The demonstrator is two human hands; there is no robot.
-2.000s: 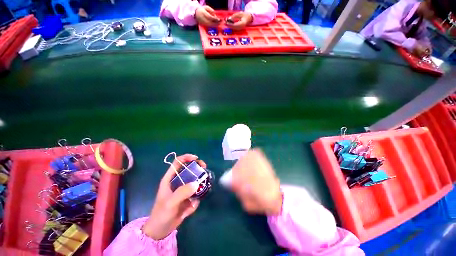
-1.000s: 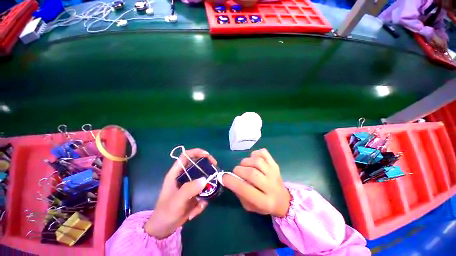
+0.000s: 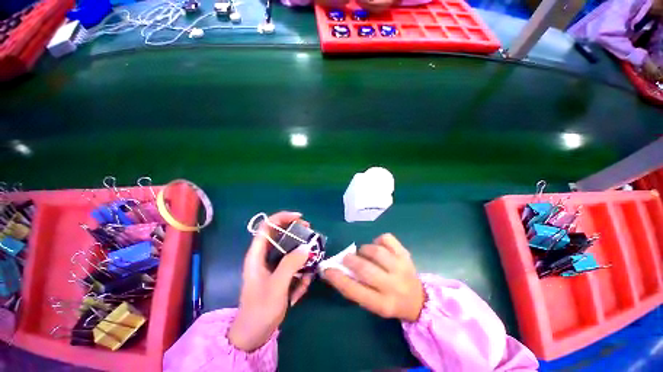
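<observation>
My left hand [image 3: 269, 283] holds a small dark round unit [image 3: 311, 259] with a black binder clip [image 3: 294, 238] on it; the clip's wire handles stick out to the upper left. My right hand [image 3: 382, 280] pinches a thin white wipe [image 3: 340, 259] against the right side of the unit. The fingers of my left hand partly cover the unit. A white block [image 3: 368, 194] with a rounded top stands on the green surface [image 3: 240, 254] just beyond my right hand.
Left, a red tray [image 3: 169, 290] holds coloured clips and a yellowish ring [image 3: 161, 211]; a blue pen [image 3: 196, 283] lies beside it. Right, another red tray [image 3: 516, 290] holds clips. Across are a red grid tray [image 3: 429, 45], white cables [image 3: 156, 25] and people in pink sleeves.
My right hand has come back to the unit from beside the white block, and the white wipe now shows spread between its fingers. The view has tilted down.
</observation>
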